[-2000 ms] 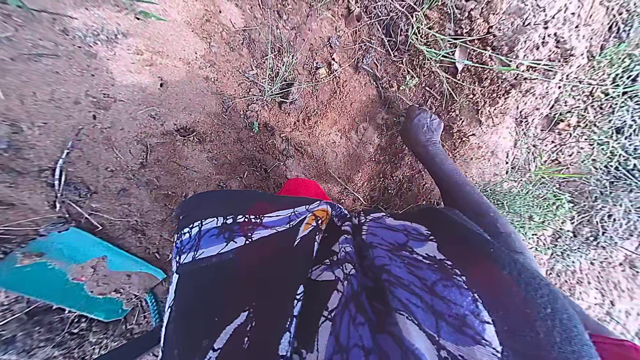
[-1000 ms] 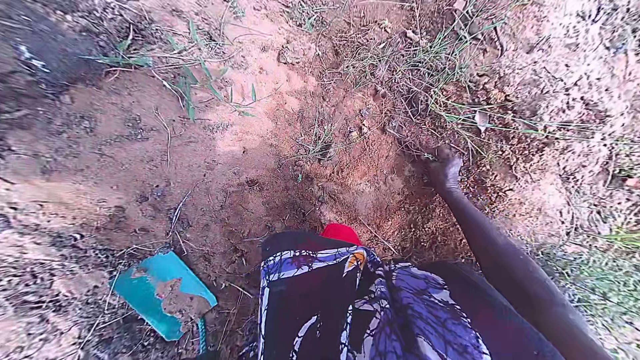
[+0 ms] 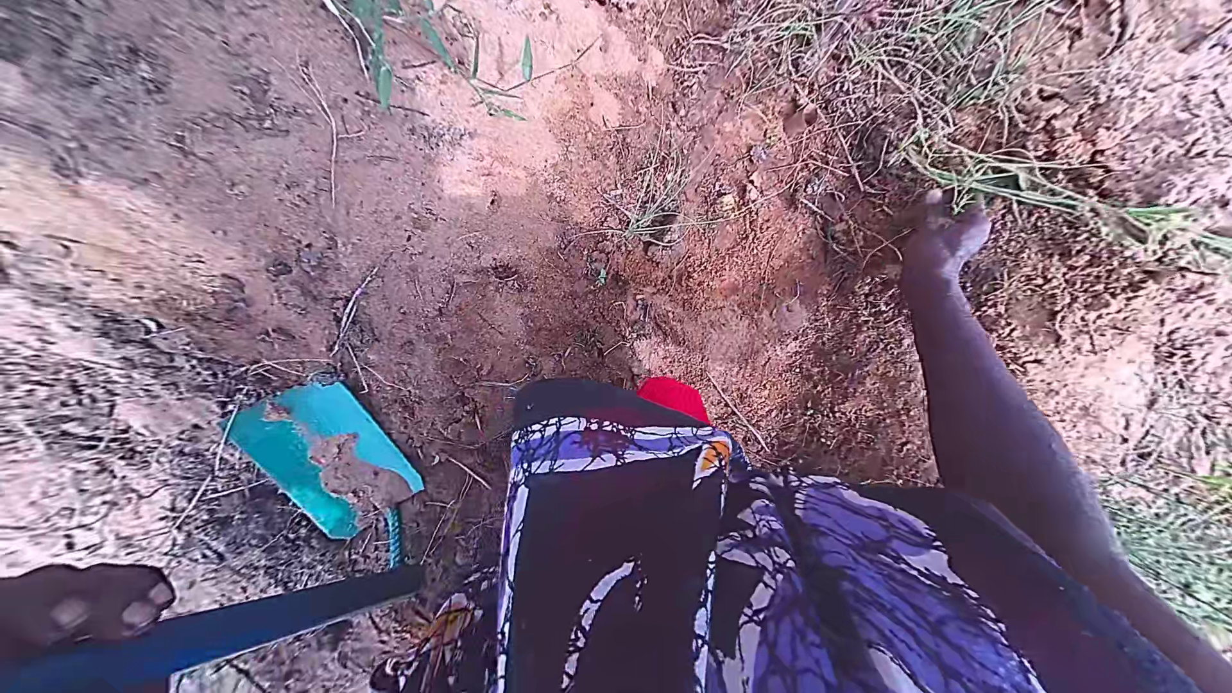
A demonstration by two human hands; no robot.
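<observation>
At the lower left, my left hand (image 3: 91,606) has its fingers curled over a dark blue handle (image 3: 279,621). Close to the handle's far end, a short ribbed metal rod meets a teal metal hoe blade (image 3: 303,486), which has soil stuck on it and lies over the ground. My right hand (image 3: 948,241) reaches down at the upper right, its fingers closed around green grass stems (image 3: 1049,192) at the edge of a grass clump. The fingertips are partly hidden in the grass.
Reddish loose soil (image 3: 433,260) spreads ahead, with a small dry tuft (image 3: 654,217) near the middle. Leafy shoots (image 3: 385,72) grow at the top left. Patterned cloth (image 3: 616,539) and a red item (image 3: 674,397) are at the bottom.
My left hand and the dark handle have come into view at the lower left. Green stems now show at my right hand's fingers. The view has shifted.
</observation>
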